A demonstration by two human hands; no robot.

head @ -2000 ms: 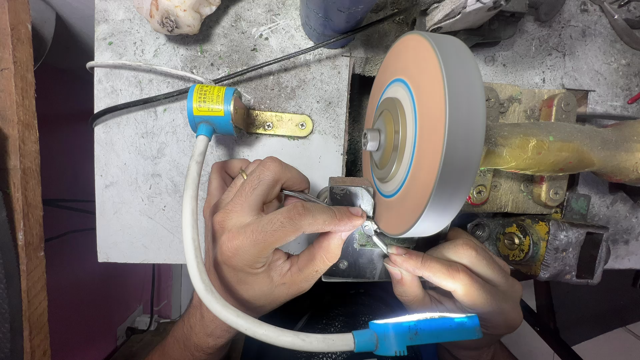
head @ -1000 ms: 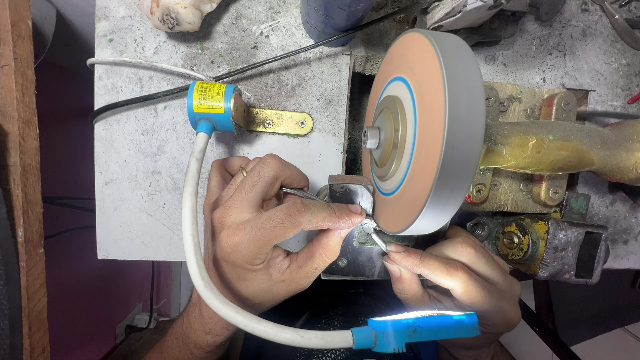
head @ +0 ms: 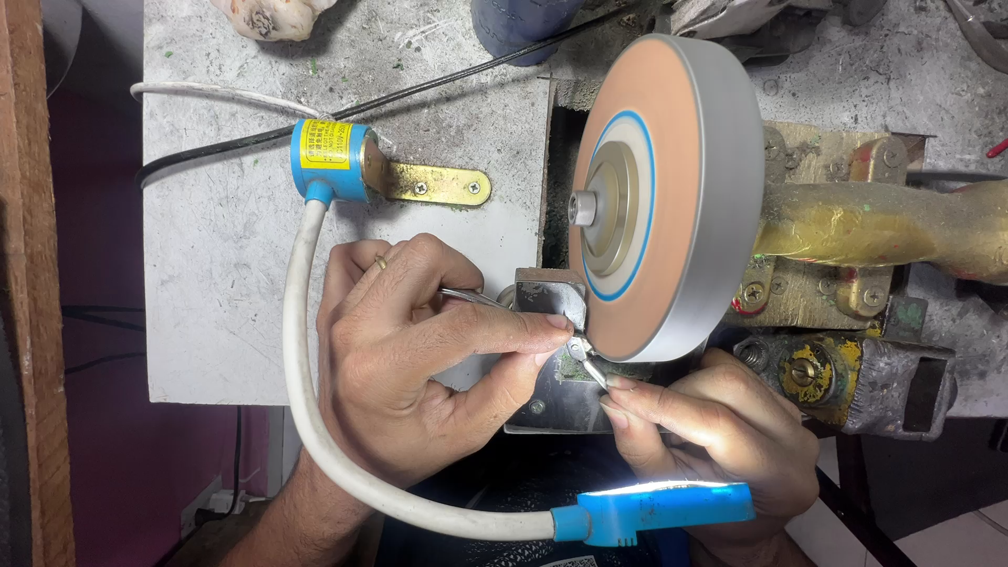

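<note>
A grinding wheel [head: 661,197] with a tan face and grey rim stands right of centre, its surface blurred. At its lower left edge is a small metal part [head: 579,347], with a thin metal piece [head: 596,373] running from it to my right hand. My left hand [head: 441,354] pinches at the small part between thumb and index finger. A thin metal tool [head: 472,296] shows behind those fingers. My right hand [head: 709,425] grips the end of the thin piece, below the wheel. The metal work rest [head: 551,293] lies beside my left fingertips.
A lit blue lamp head [head: 665,512] on a white gooseneck [head: 295,315] curves around my left hand. Its blue base [head: 331,160] is fixed by a brass-coloured bracket [head: 437,183]. A black cable [head: 425,84] crosses the bench. A dark blue container [head: 524,27] stands at the top.
The blue lamp head has tilted slightly since the earliest frame. Both hands stay in nearly the same place at the wheel's edge.
</note>
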